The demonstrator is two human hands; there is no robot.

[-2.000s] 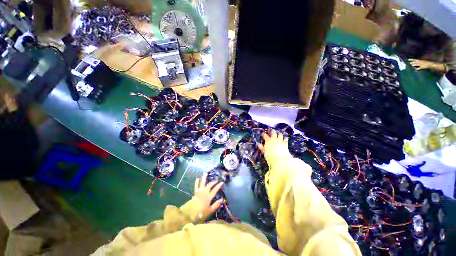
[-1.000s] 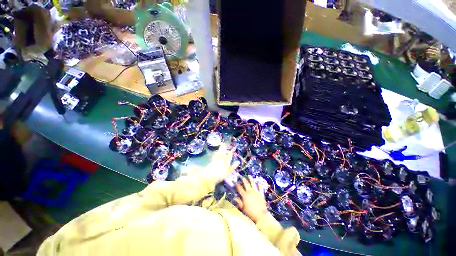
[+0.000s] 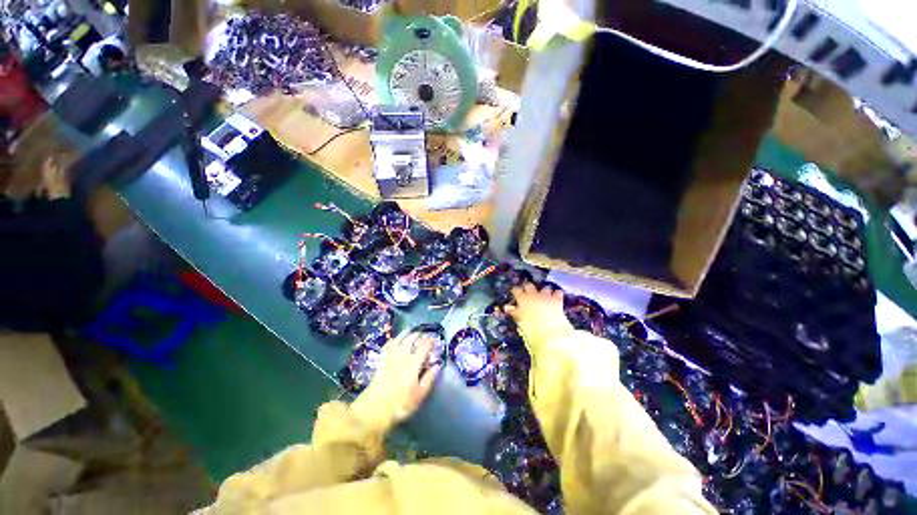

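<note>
Many black round wired units [image 3: 404,289] with silvery faces and red-orange wires lie in a dense pile on the green bench. My left hand [image 3: 407,364] rests on a round unit near the bench's front edge, its fingers partly over it. One silver-faced unit [image 3: 470,352] lies just right of it. My right hand [image 3: 536,302] reaches over units near the middle of the pile, below the carton; its fingertips are on or among them, and what lies under them is hidden. More units [image 3: 749,427] spread to the lower right.
An open carton [image 3: 623,274] stands behind the pile. Stacked black trays [image 3: 804,302] are at right, with a blue-handled tool [image 3: 867,439] beside them. A small metal fixture [image 3: 399,161], a green fan or reel [image 3: 426,75] and a white-and-black device [image 3: 236,161] stand behind left.
My hands have moved apart from close together; the left is now at the left group, the right farther back in the pile. The view has shifted, so the bench sits farther right.
</note>
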